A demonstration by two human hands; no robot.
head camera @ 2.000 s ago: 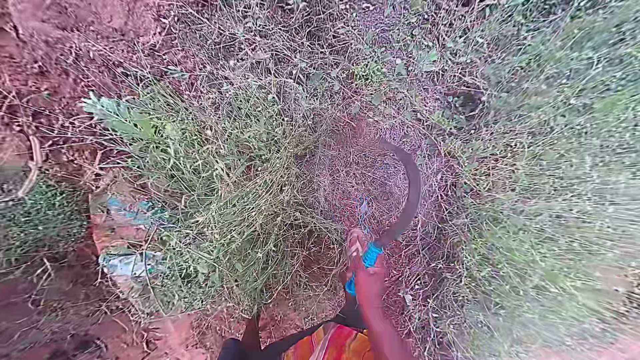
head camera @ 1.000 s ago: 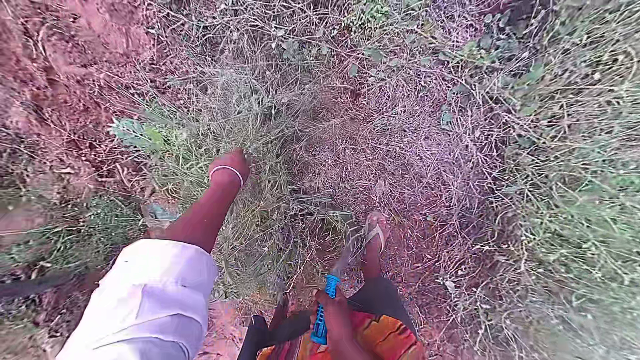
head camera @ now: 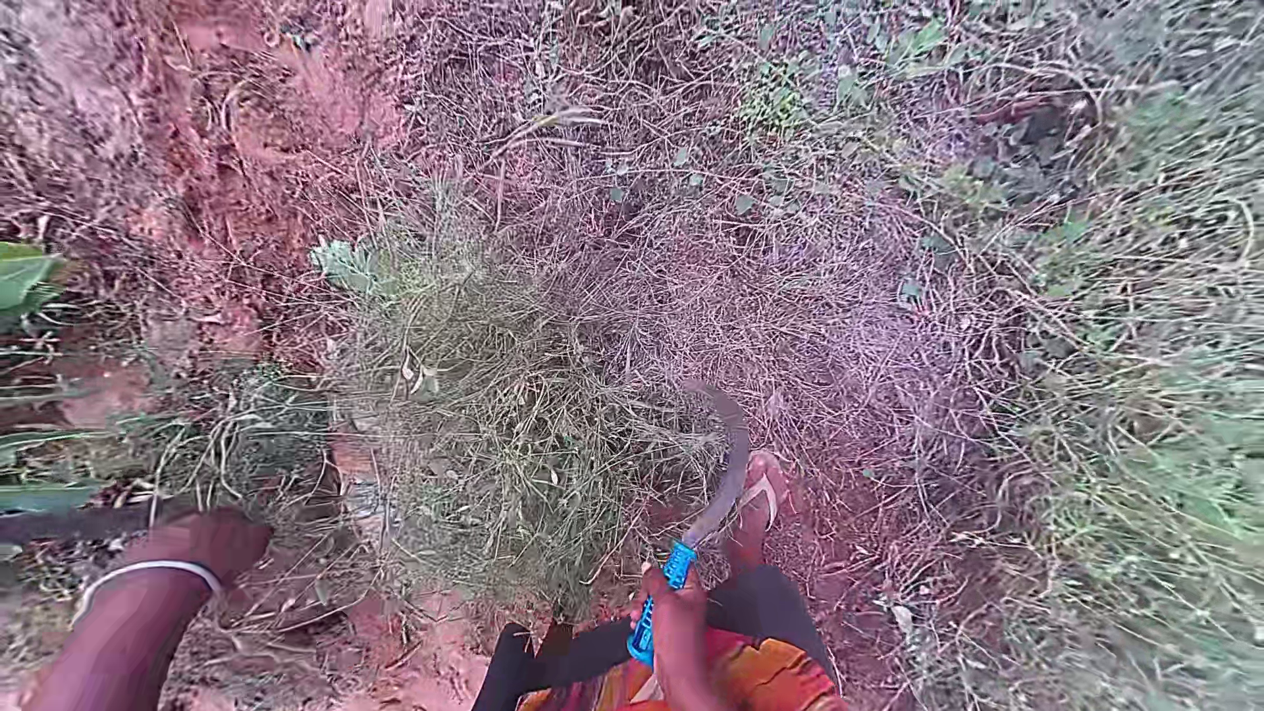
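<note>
My right hand [head camera: 676,617] grips the blue handle [head camera: 664,602] of a sickle, low at the centre of the head view. Its curved metal blade [head camera: 733,454] points up and bends left over the edge of a heap of cut grass [head camera: 553,444]. At the lower left is my left hand [head camera: 212,541], with a pale bangle [head camera: 148,573] at the wrist. It is low over dry stems and grass beside a dark, long object [head camera: 79,523]; its fingers are blurred, so whether it holds anything cannot be told.
A sandalled foot [head camera: 765,489] stands just right of the blade. Tall green grass [head camera: 1165,395] fills the right side. Dry stems cover the ground above. Bare reddish soil [head camera: 267,148] shows at the upper left, and a broad green leaf [head camera: 25,276] at the left edge.
My left hand has moved from the grass heap down and left to the ground beside it. The sickle stays in my right hand, its blade now lying in plain view beside the heap.
</note>
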